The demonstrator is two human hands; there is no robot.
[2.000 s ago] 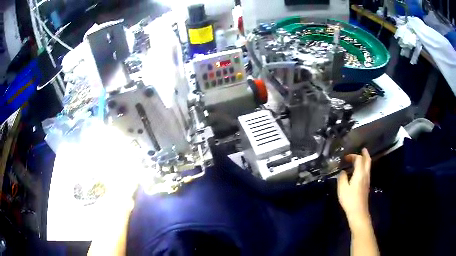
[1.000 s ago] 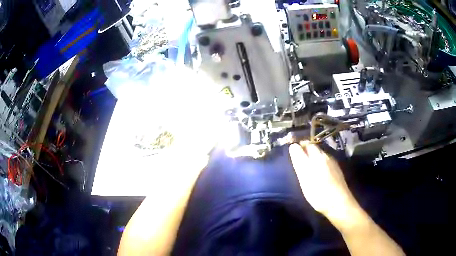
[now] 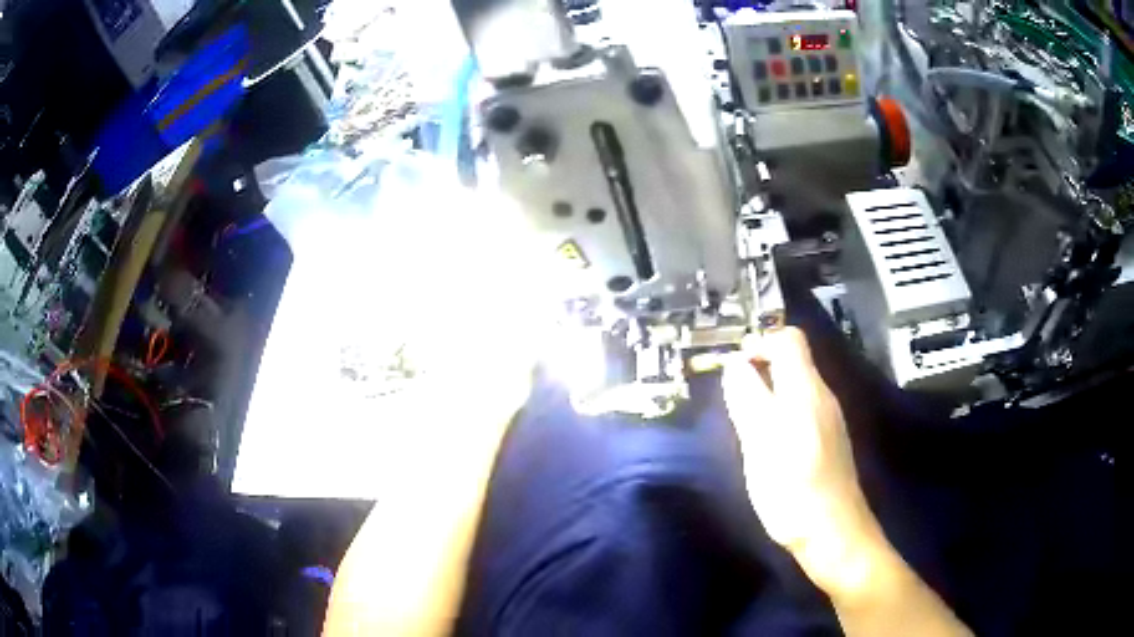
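The navy garment (image 3: 597,523) lies below the button sewing machine (image 3: 597,187), its upper edge at the shiny clamp and presser area (image 3: 640,373). My right hand (image 3: 796,436) is at the right of the clamp, fingertips together at the cloth edge and small metal parts; whether they pinch anything is unclear. My left hand (image 3: 497,398) is washed out by the lamp glare at the left of the clamp; its fingers cannot be made out and only the forearm shows well.
A loose button pile (image 3: 379,363) lies on the white tabletop (image 3: 299,436), with a clear plastic bag (image 3: 323,193) behind it. The control box (image 3: 796,62) stands behind right. The vented cover (image 3: 908,255) is at right, and a blue bin (image 3: 205,87) at upper left.
The view has swung left and closer to the sewing head. My right hand has moved from the feeder side to the clamp. The vented cover is clear again after linkages covered its place.
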